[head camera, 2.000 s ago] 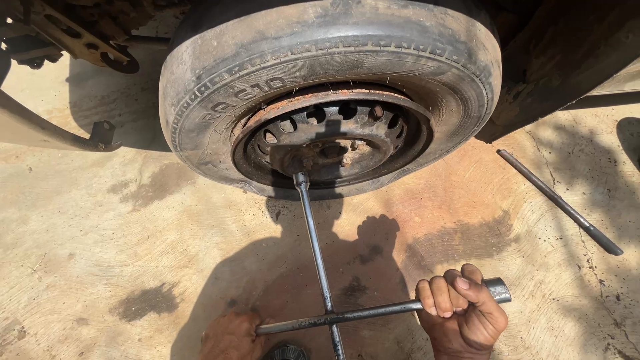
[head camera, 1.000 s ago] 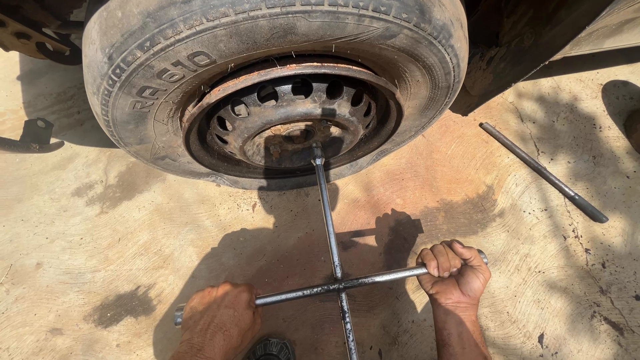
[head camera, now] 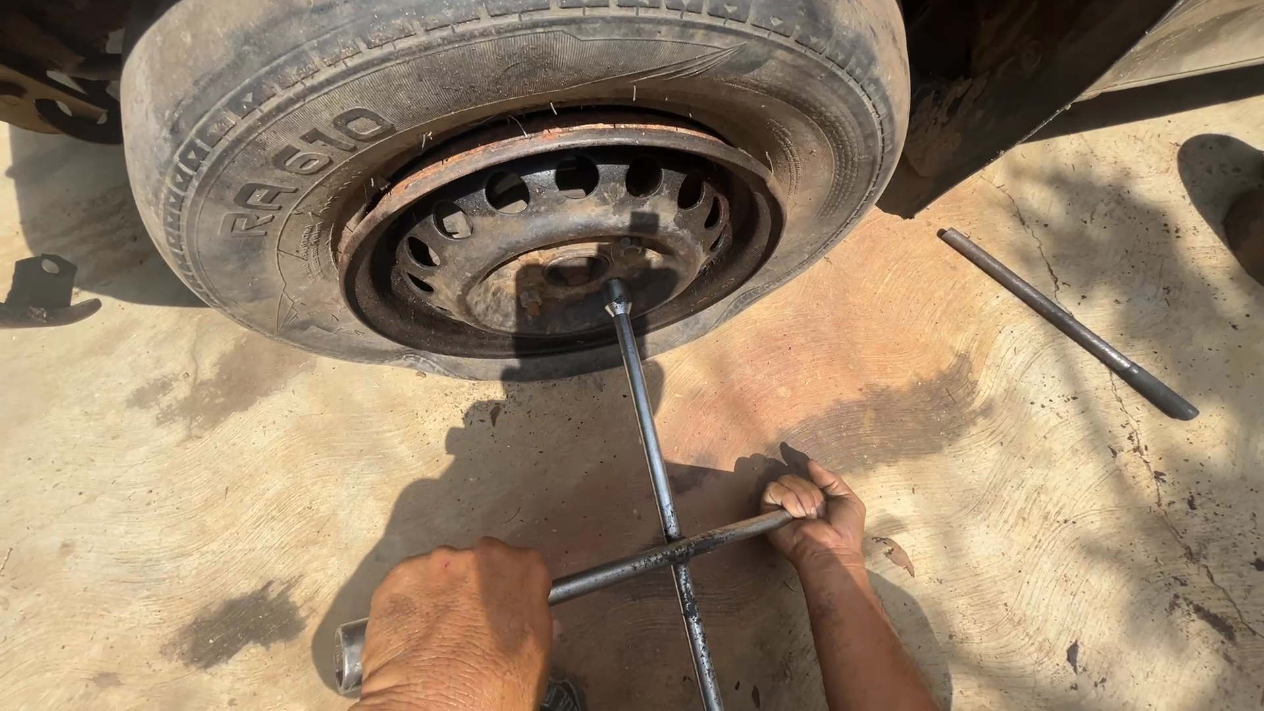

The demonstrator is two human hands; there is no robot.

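A four-way lug wrench [head camera: 647,425] reaches from the lower middle up to a steel wheel rim [head camera: 553,207], its far socket against the lower right part of the hub area. Whether a nut sits inside that socket is hidden. My left hand [head camera: 459,617] is closed over the left arm of the cross bar, near a large socket end. Around the right end of the same bar, lower down, my right hand [head camera: 818,513] is wrapped. The rubber tire [head camera: 237,128] is mounted on the car and bulges flat at the bottom, where it meets the ground.
On the concrete ground [head camera: 197,474] to the right lies a metal bar [head camera: 1066,321]. Car bodywork [head camera: 1007,89] hangs low at the upper right. A metal bracket-like part [head camera: 44,291] is at the left edge, and a dark object [head camera: 1246,227] is at the right edge.
The wrench's cross bar has turned: its left arm, with my left hand, now sits lower than its right arm. The view has moved closer to the wheel.
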